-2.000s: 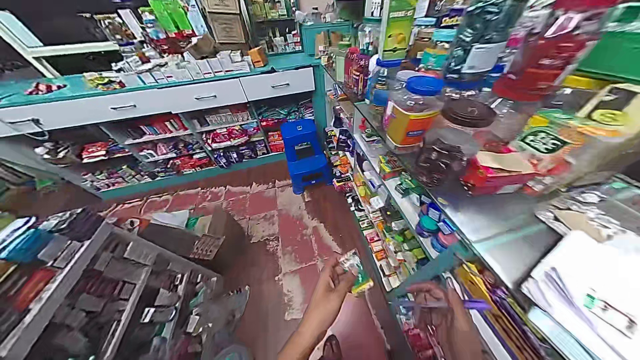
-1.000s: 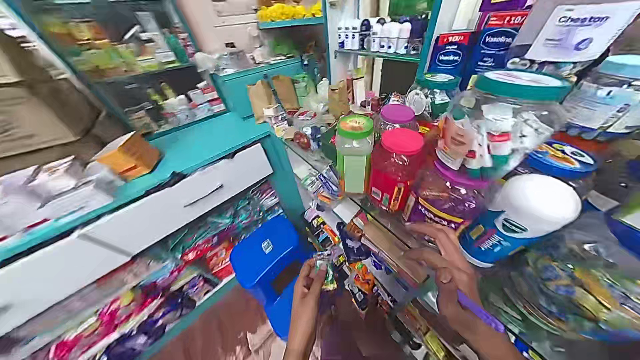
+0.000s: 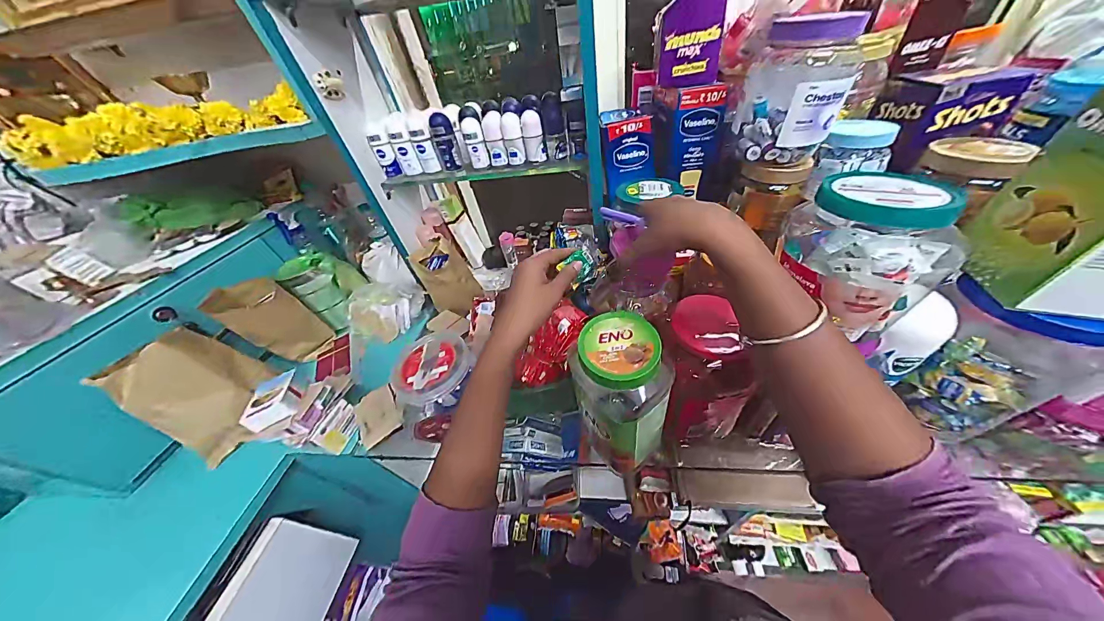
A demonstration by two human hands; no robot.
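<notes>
My left hand holds a small green packet between thumb and fingers, above the back of the counter. To its right my right hand reaches among the jars with a purple pen held in its fingers; its fingertips are partly hidden. In front of the hands stand a green-lidded ENO jar and a red-lidded jar, both upright. Behind the ENO jar lie shiny red packets. A clear tub with a red and white lid sits to the left, beside my left forearm.
Roll-on bottles line a glass shelf ahead. Vaseline boxes and a large teal-lidded jar crowd the right. Paper bags and small boxes lie on the teal counter at left. Yellow flowers sit on a shelf.
The view has swung far along the counter. My left hand, with a small packet in it, and my right hand, with the pen, now reach behind the front jars.
</notes>
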